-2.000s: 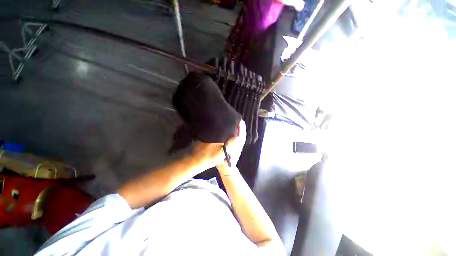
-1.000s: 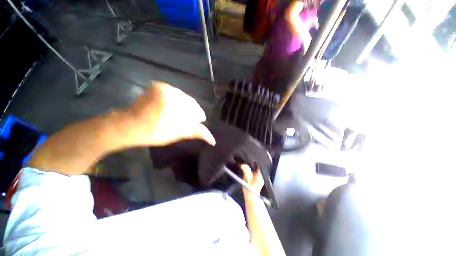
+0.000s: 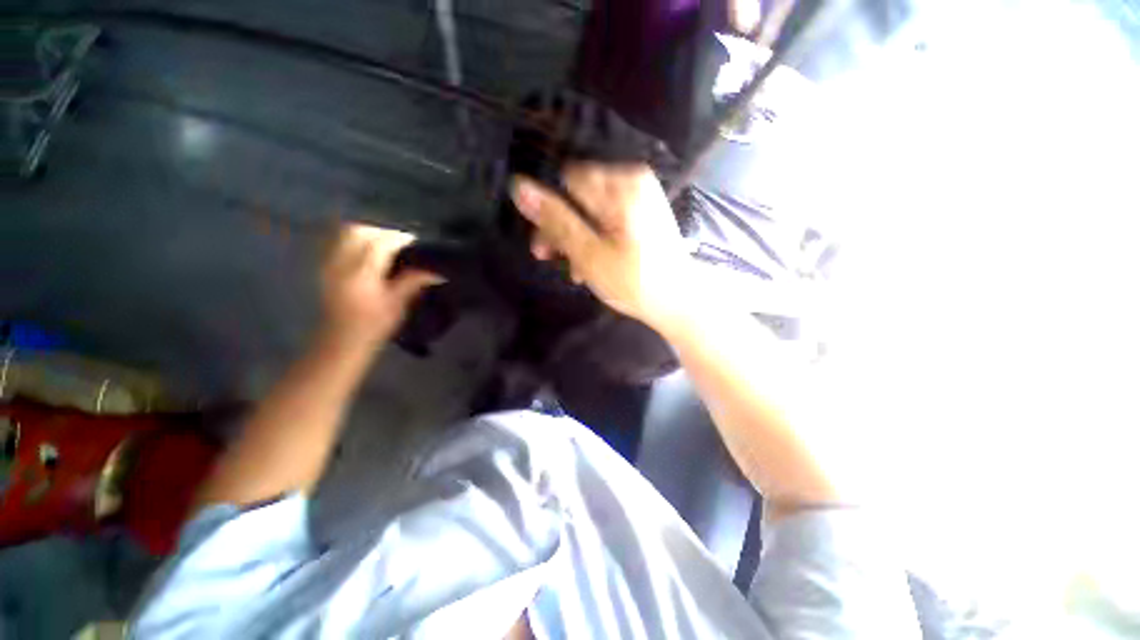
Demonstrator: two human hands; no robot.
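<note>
A dark garment (image 3: 613, 350) hangs in loose folds in front of me, blurred. My left hand (image 3: 369, 278) is at its left side, with thumb and fingers closed around dark cloth. My right hand (image 3: 613, 231) is higher and to the right, over the row of dark hanging garments (image 3: 550, 125) on the rail. Its thumb and fingers are on either side of something dark. Blur and dark cloth hide whether it grips a hanger or garment.
A thin rail (image 3: 363, 56) crosses the upper left above the dark floor. Red cloth (image 3: 63, 469) lies at the lower left beside a tan thing. A pale surface at the right is washed out by glare. Part of a person in purple (image 3: 638, 38) shows at the top.
My left hand has come down from its raised, empty position to the dark cloth. My right hand has moved up and away from me to the hanging row. The view has shifted.
</note>
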